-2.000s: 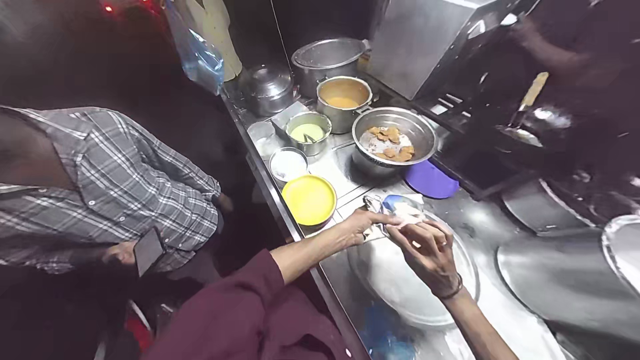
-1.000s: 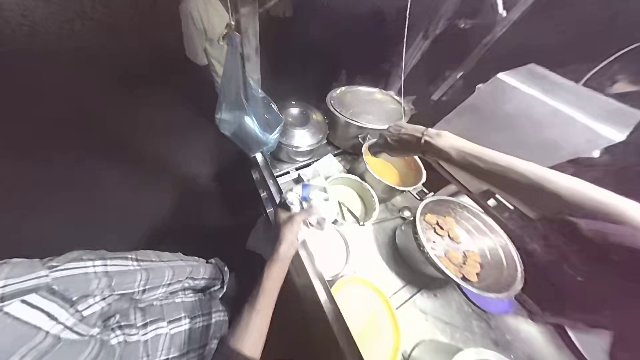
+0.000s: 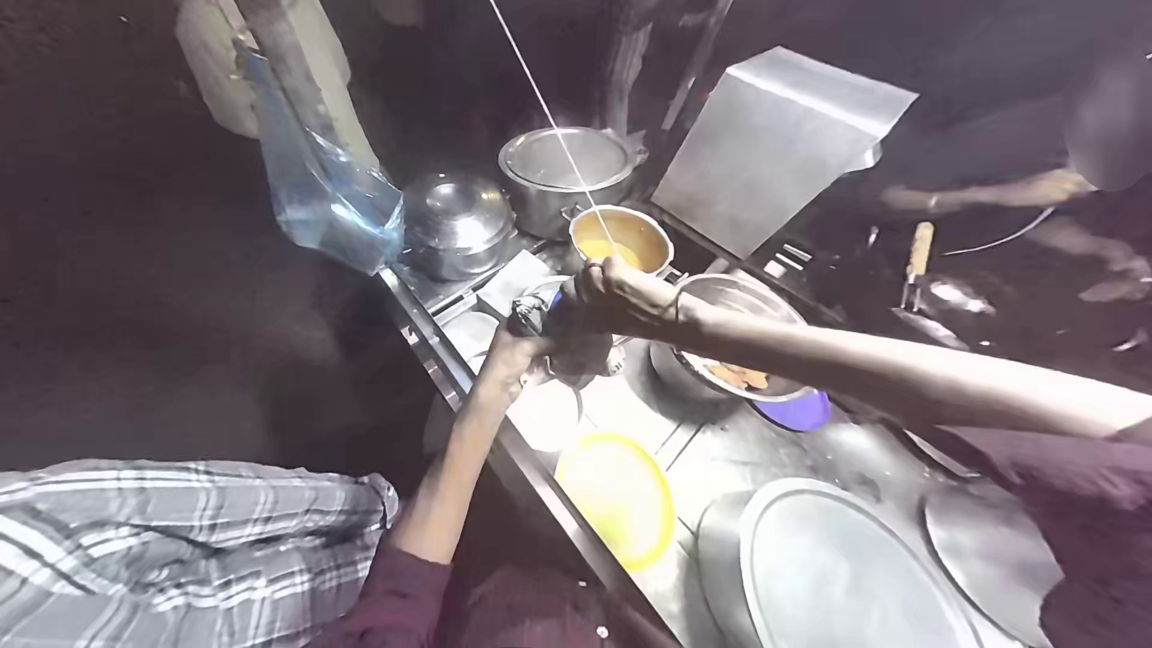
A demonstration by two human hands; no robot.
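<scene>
My left hand (image 3: 511, 362) grips a small wrapped packet (image 3: 529, 313) above the left side of the steel counter. Against it, at its right, is my right hand (image 3: 621, 292), fingers closed on a thin white string (image 3: 551, 117) that runs down from the top of the view. Just beyond my right hand stands a steel pot of orange-yellow liquid (image 3: 601, 249). My hands largely cover the vessel below them. To the right, my forearm partly hides a steel pan holding browned pieces (image 3: 740, 376).
A yellow round lid or plate (image 3: 621, 504) and a large lidded vessel (image 3: 837, 576) are nearer me. Lidded pots (image 3: 463, 220) stand at the back by a hanging blue plastic bag (image 3: 333, 211). A person in a checked shirt (image 3: 189, 540) is at left; another person's hands (image 3: 1035, 191) show at right.
The two hands, together at two seconds ago, were apart one second ago, my right hand by the string above the orange pot. It has since come back to the packet in my left hand, bringing the string.
</scene>
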